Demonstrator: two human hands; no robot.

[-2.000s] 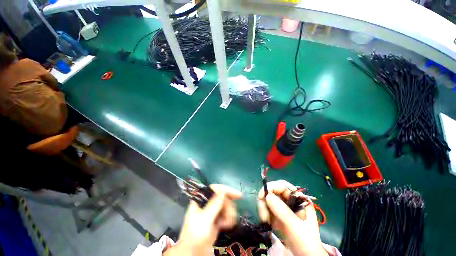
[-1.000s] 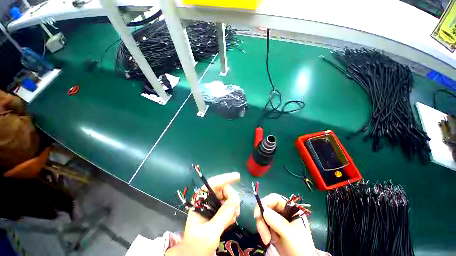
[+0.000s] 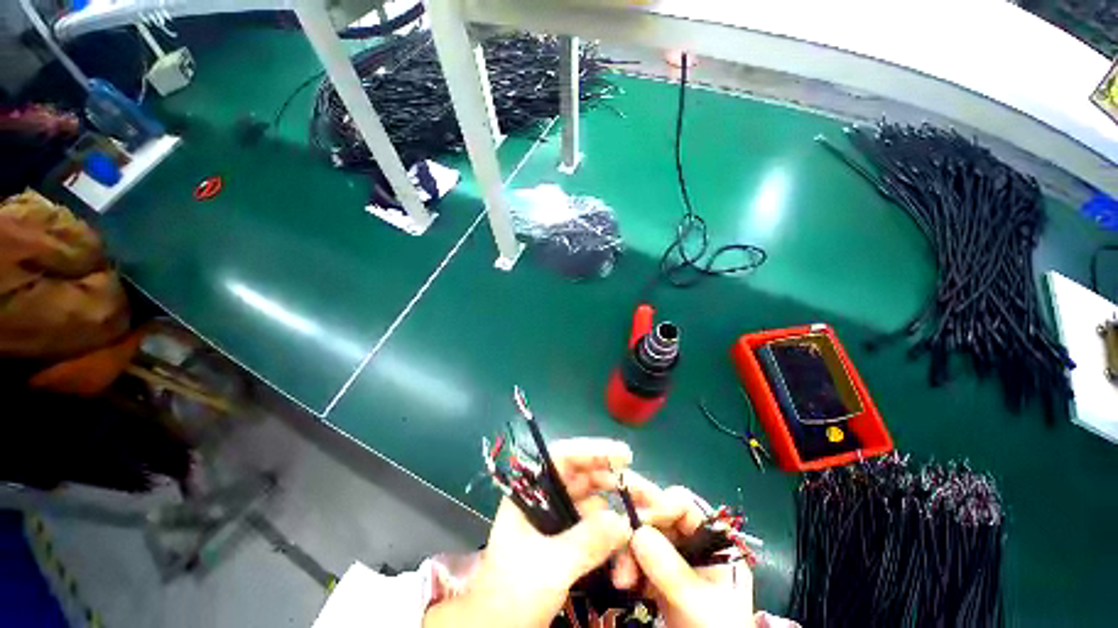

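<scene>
My left hand [image 3: 552, 540] holds a bunch of black multi-core cables [image 3: 530, 491] with red, white and green core tips pointing up. One cable stands higher than the rest. My right hand [image 3: 687, 564] holds a second bunch [image 3: 723, 535] with red and white tips at its right side. A single black cable [image 3: 628, 505] stands upright between the fingertips of both hands, which meet at it. The lower cable ends are hidden by the hands. No scissors can be made out in either hand.
Red heat gun [image 3: 644, 378] stands ahead. Red-cased meter [image 3: 815, 395] and small pliers [image 3: 750, 444] are right of it. Cable bundles [image 3: 901, 540] [image 3: 969, 245] lie at right. A plastic bag [image 3: 570, 233], shelf legs [image 3: 472, 135] and a cable heap [image 3: 527, 92] are behind. A person [image 3: 55, 288] sits far left.
My hands have come together around the single cable; they were apart before. Compared with one second ago, the view has shifted, so bench items appear slightly farther right.
</scene>
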